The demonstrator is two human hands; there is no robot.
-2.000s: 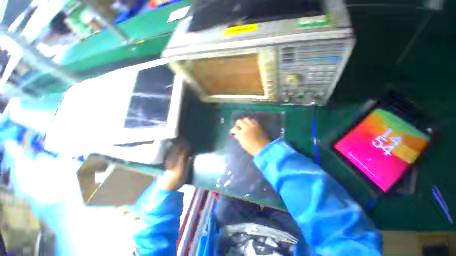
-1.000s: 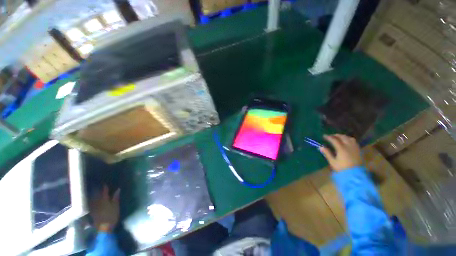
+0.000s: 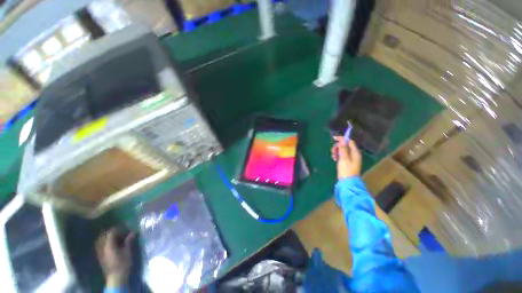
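Observation:
A bagged grey tablet (image 3: 186, 229) lies on the green bench in front of the tester, with a small blue pick (image 3: 171, 212) on it. My right hand (image 3: 348, 155) holds slim blue-purple tweezers (image 3: 348, 133), tip up, at the near edge of a pile of dark bags (image 3: 369, 117). Whether the tips touch the bags cannot be told. My left hand (image 3: 116, 252) is blurred and dark, just left of the bagged tablet, with its fingers partly curled; nothing is visible in it. A lit test tablet (image 3: 271, 157) with a rainbow screen lies between the tester and my right hand.
The large tester (image 3: 109, 171) stands at the left with dark tablets on top. A looped blue cable (image 3: 252, 212) lies before the test tablet. A white foam tray (image 3: 60, 252) is at far left. A white post (image 3: 336, 46) rises behind. Wrapped cartons (image 3: 469, 131) stand beyond the right edge.
The view has turned right. My right hand has left the bagged tablet, taken up the tweezers from the bench, and moved to the dark bags. My left hand remains beside the bagged tablet.

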